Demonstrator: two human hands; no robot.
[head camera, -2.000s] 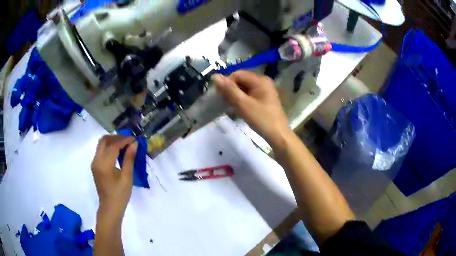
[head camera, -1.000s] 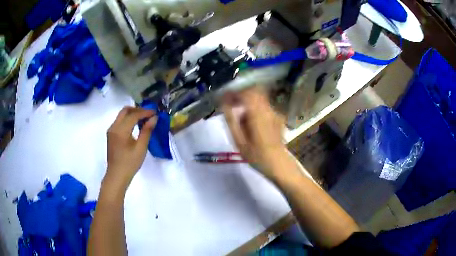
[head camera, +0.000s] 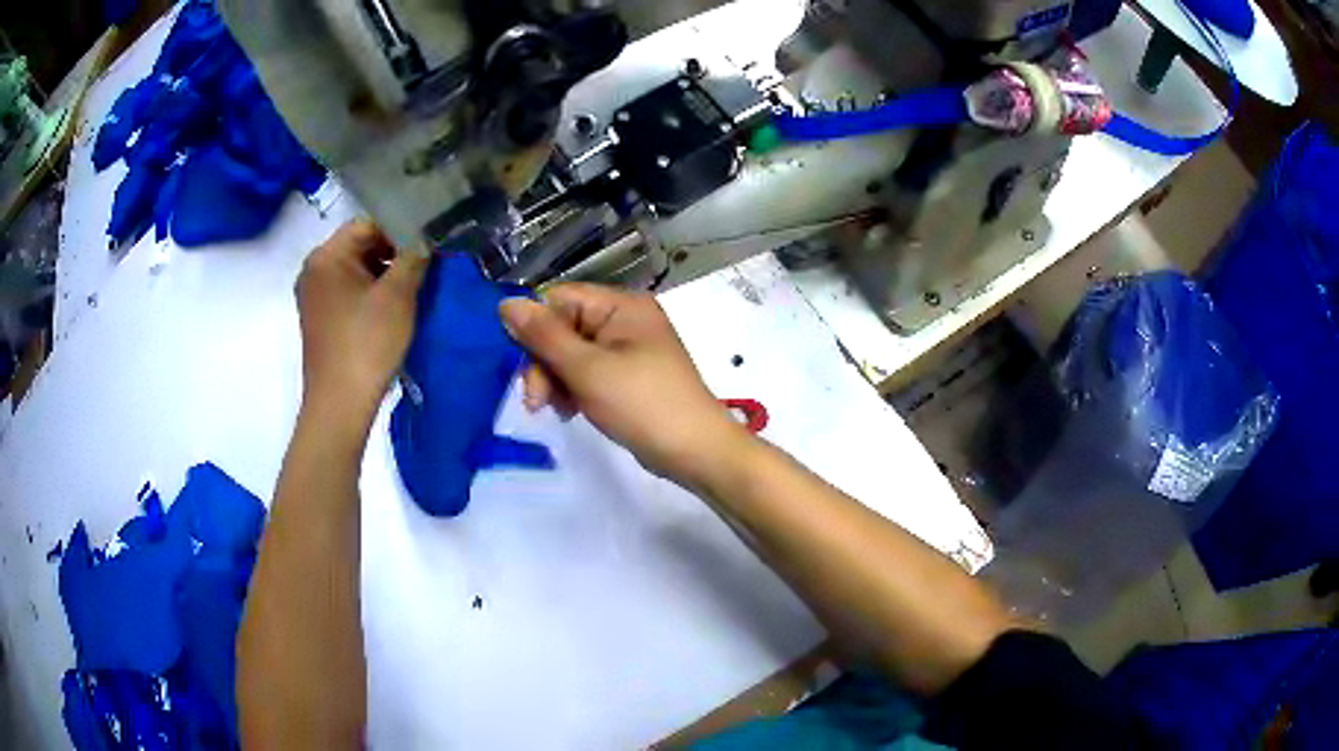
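Observation:
A blue fabric piece (head camera: 452, 374) hangs at the needle area of the sewing machine (head camera: 507, 242), with a short tab sticking out to the right at its lower part. My left hand (head camera: 360, 301) pinches its upper left edge. My right hand (head camera: 602, 360) pinches its upper right edge, close to the arm tip. Blue binding tape (head camera: 874, 118) runs from the pink-white roll (head camera: 1040, 100) to the green dot at the black binder block (head camera: 679, 143). The presser foot and needle are hard to make out.
Thread snips (head camera: 748, 414) lie on the white tabletop (head camera: 588, 602), mostly hidden behind my right hand. Blue piles lie at near left (head camera: 162, 587) and far left (head camera: 213, 140). A clear plastic bag (head camera: 1160, 396) and blue bins (head camera: 1292, 367) stand at right. The tape reel (head camera: 1248, 52) is at upper right.
My right hand has moved from near the tape inlet down to the fabric and taken hold of it. The fabric now shows wider, with its tab visible. The camera view has shifted.

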